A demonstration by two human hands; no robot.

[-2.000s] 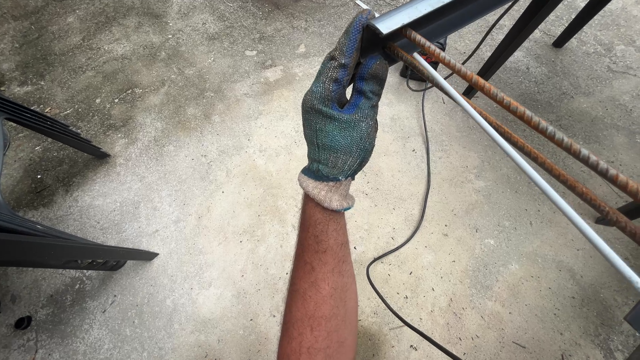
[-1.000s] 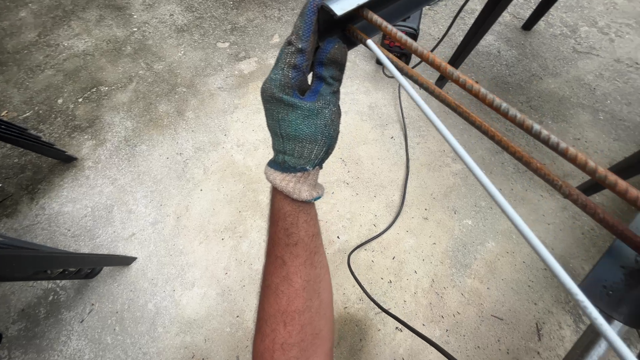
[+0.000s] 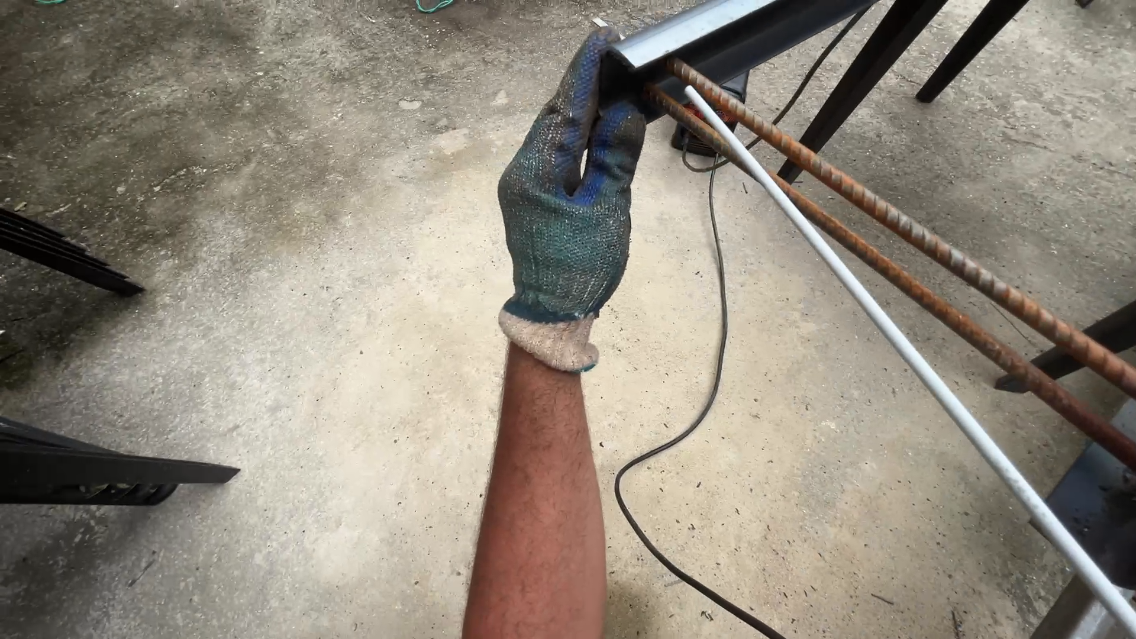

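My left hand (image 3: 568, 186) wears a teal and blue knitted work glove with a pale cuff. Its fingers and thumb pinch the near left end of a dark metal profile (image 3: 710, 40) with a shiny upper face, at the top right of centre. Two rusty ribbed rebars, an upper one (image 3: 887, 213) and a lower one (image 3: 896, 275), run from beside that end towards the lower right. A long thin white rod (image 3: 852, 288) slants across near them, its tip just right of the glove. My right hand is out of view.
Black cable (image 3: 723, 311) curves over the concrete floor (image 3: 355, 355) from a dark device (image 3: 701, 133) under the profile. Dark metal legs (image 3: 861, 84) stand at upper right. Black metal pieces (image 3: 115, 466) reach in from the left. A metal surface (image 3: 1092, 506) lies at lower right.
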